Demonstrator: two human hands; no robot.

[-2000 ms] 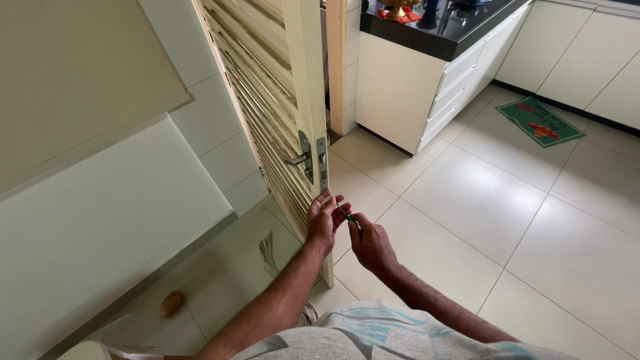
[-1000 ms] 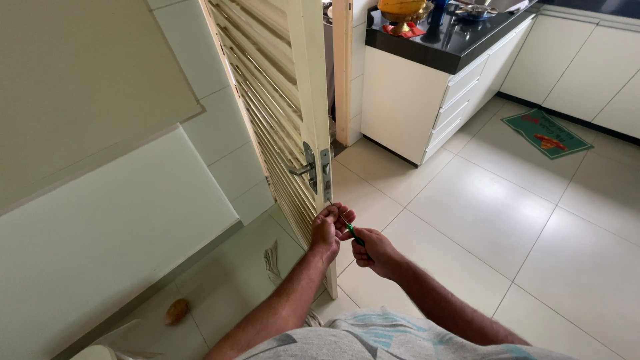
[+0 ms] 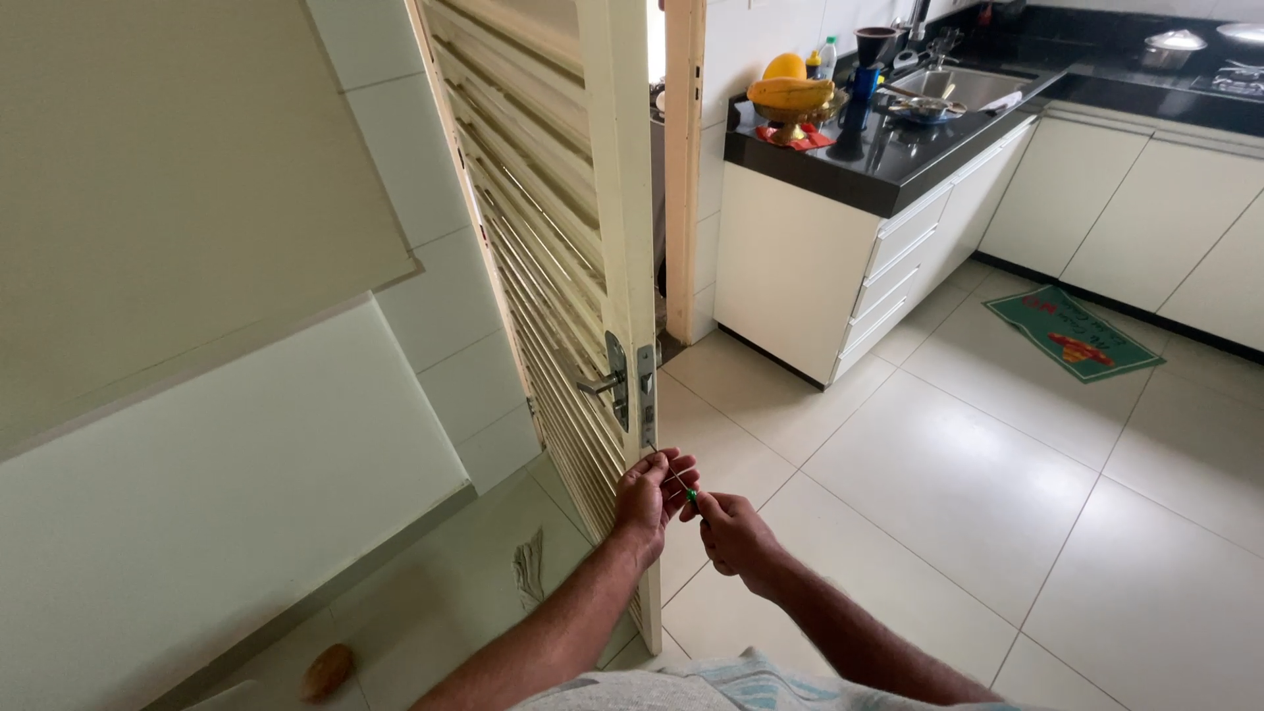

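A cream louvered door (image 3: 624,247) stands open with its edge toward me. On that edge is a metal lock faceplate (image 3: 647,395), and a lever handle (image 3: 600,383) sits on the door's left face. My right hand (image 3: 736,538) grips the green handle of a screwdriver (image 3: 677,478), whose thin shaft slants up and left to the lower end of the faceplate. My left hand (image 3: 652,499) is at the door edge just below the faceplate, its fingers around the shaft near the tip. Whether the tip sits in a screw is too small to tell.
A white cabinet (image 3: 790,267) with a black countertop (image 3: 894,183) stands beyond the door, bearing a fruit bowl (image 3: 790,114) and a sink (image 3: 973,87). A green mat (image 3: 1071,334) lies on the tiled floor. A cloth (image 3: 528,570) and a brown oval object (image 3: 328,671) lie at lower left.
Both hands stay at the door edge below the lock, with the screwdriver still in the right hand. The left fingers have shifted slightly around the shaft.
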